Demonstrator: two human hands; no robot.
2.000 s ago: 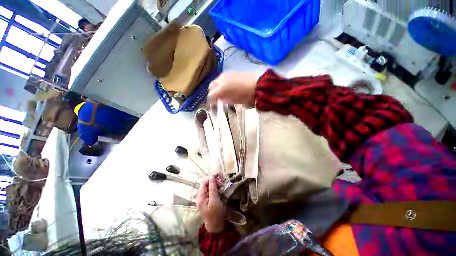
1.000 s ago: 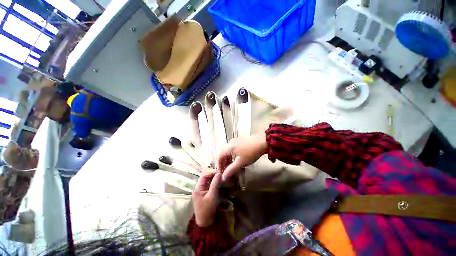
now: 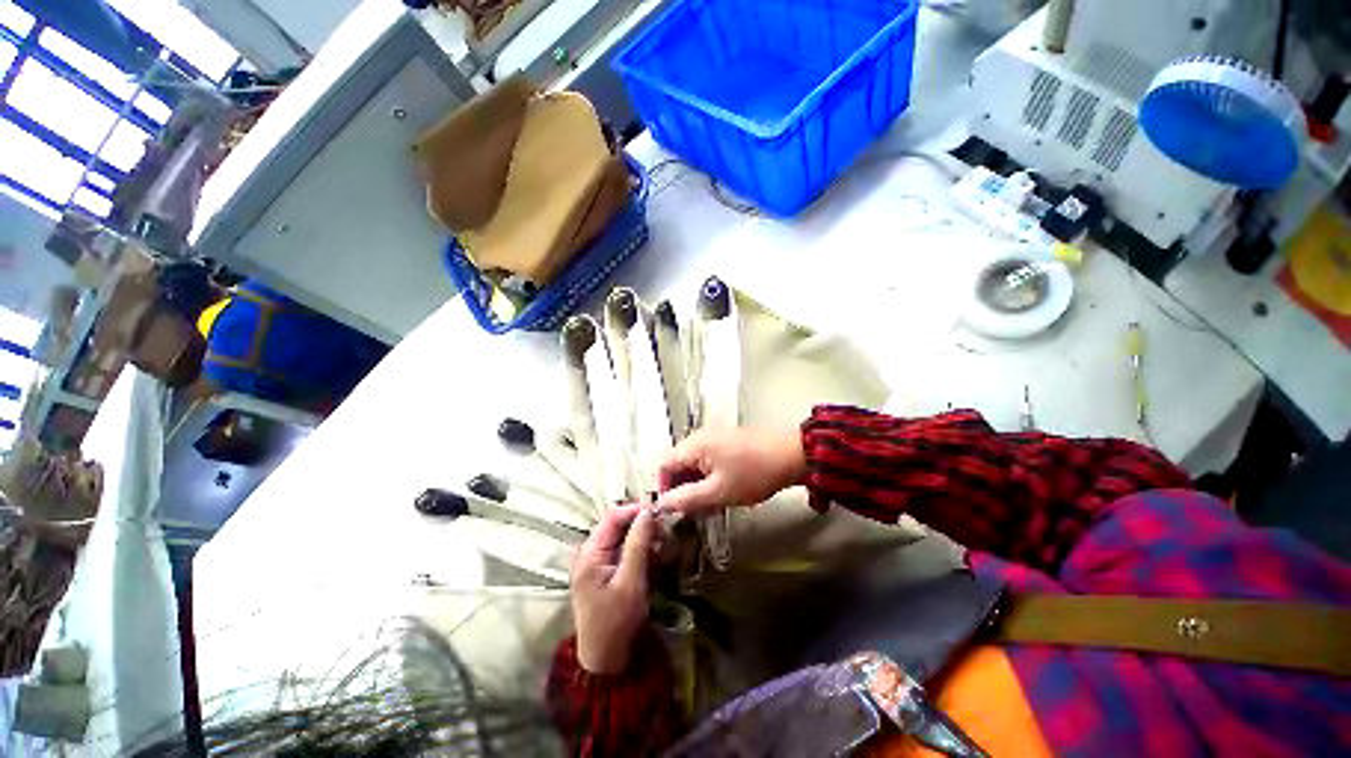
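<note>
Several long cream strips [image 3: 605, 407] with dark rounded ends fan out over the white table. They meet at my fingertips, on top of a larger beige panel [image 3: 800, 370]. My left hand [image 3: 611, 585] comes from the bottom and pinches the bundle where the strips meet. My right hand [image 3: 734, 468] comes from the right, its fingertips closed on the same spot and touching my left fingers. The small item between the fingertips is too hidden to name.
Beyond the strips, a blue basket [image 3: 615, 255] holds brown pieces [image 3: 541, 185], near a large blue crate [image 3: 800, 148]. A tape roll [image 3: 1019, 293], thin tools [image 3: 1138, 370] and a blue fan [image 3: 1218, 126] are at the right. A person in blue [image 3: 282, 348] is at the left.
My right hand has come down from the strips' far ends, uncovering the dark tips, and joined my left hand at the bundle. Over the last second the hands have barely moved.
</note>
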